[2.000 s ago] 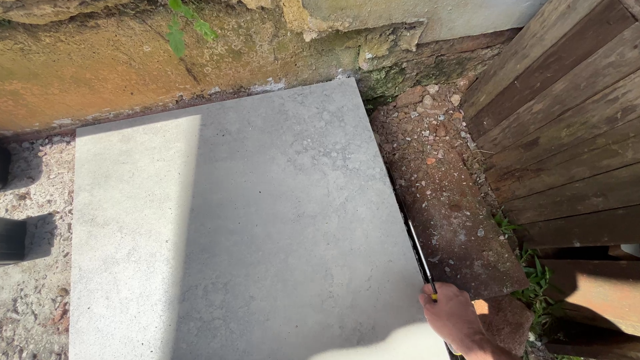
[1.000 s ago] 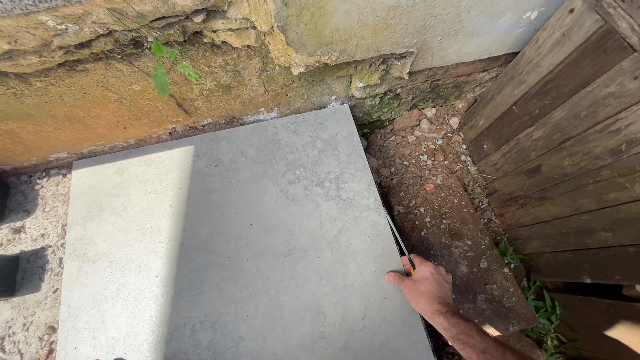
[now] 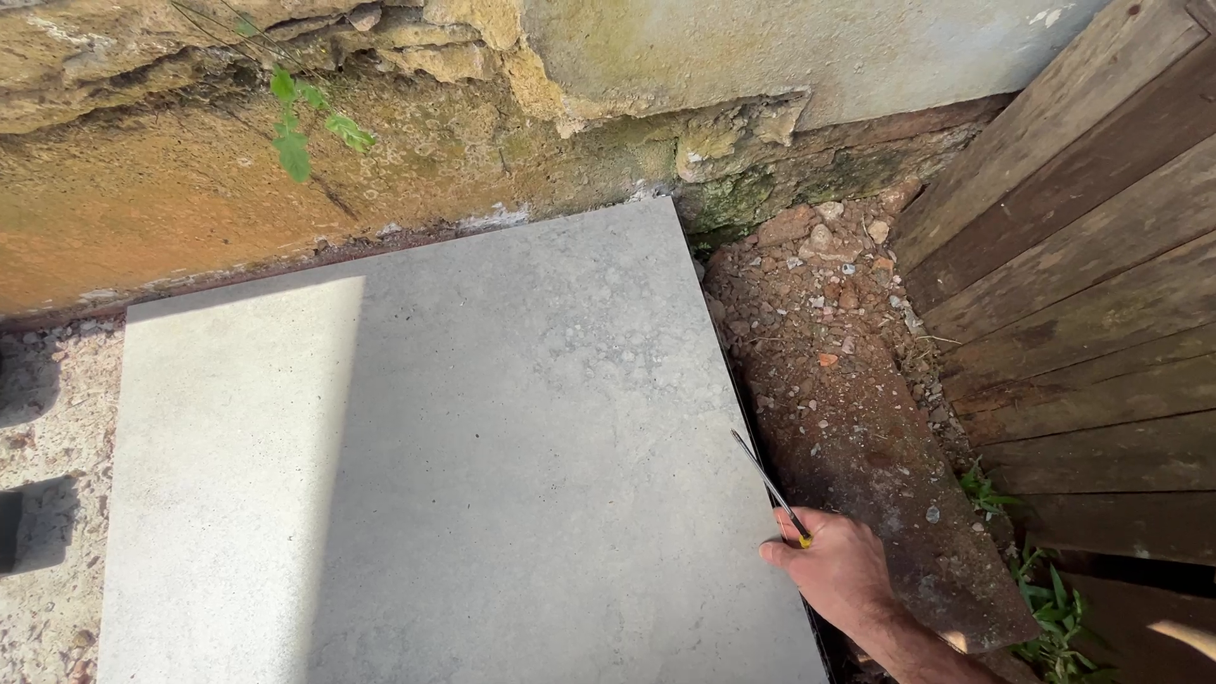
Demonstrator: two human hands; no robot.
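A large grey paving slab (image 3: 532, 456) fills the middle of the head view, its far edge close along the base of the wall and its left part in sunlight. At its right edge, my right hand (image 3: 841, 565) is closed around the handle of a thin metal-shafted tool, likely a screwdriver (image 3: 768, 480), with yellow showing at the handle. The shaft points up and left, its tip over the slab's surface near the right edge. Most of the handle is hidden in the hand. My left hand is out of the picture.
An old, crumbling wall (image 3: 427, 161) with a small green plant (image 3: 293, 142) runs behind the slab. Rubble and soil (image 3: 807, 313) lie to the right, beside a wooden plank fence (image 3: 1083, 313) with weeds (image 3: 1054, 608) at its foot. Dark objects (image 3: 9, 530) stand on gravel at the left.
My right hand has moved up along the slab's right edge since the earliest frame. The tool's shaft, earlier along that edge, now slants over the slab's top.
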